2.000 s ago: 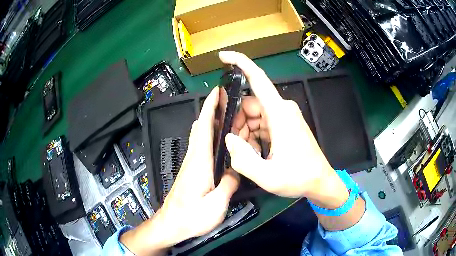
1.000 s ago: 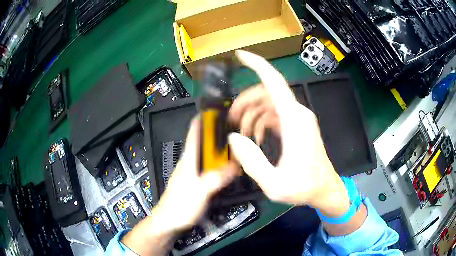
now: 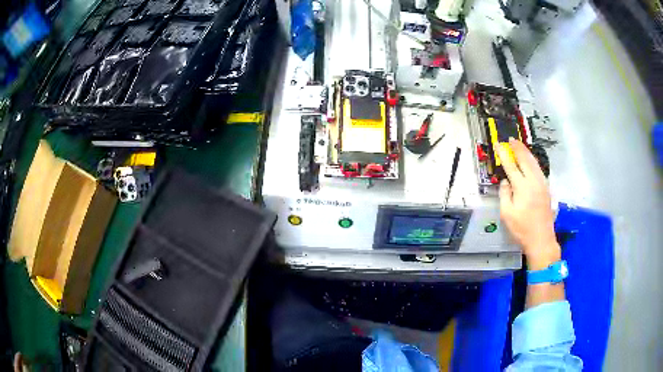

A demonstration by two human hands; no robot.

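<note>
My right hand reaches over the lower end of a phone in the right fixture nest; its fingers touch the phone's yellow area, but whether they grip it is unclear. A second phone lies in the left fixture nest, with its camera block at the top, a dark patch and yellow below. Red clamps surround it. My left hand is out of the picture; only a blue sleeve shows at the bottom.
The white press machine has a small screen and round buttons. On the green mat are a black parts tray with ribbed rows, an open cardboard box, a camera-block piece and stacked black trays.
The view has turned right to the machine. My right hand has moved from the phone held over the parts tray to the right fixture nest. My left hand has left the picture.
</note>
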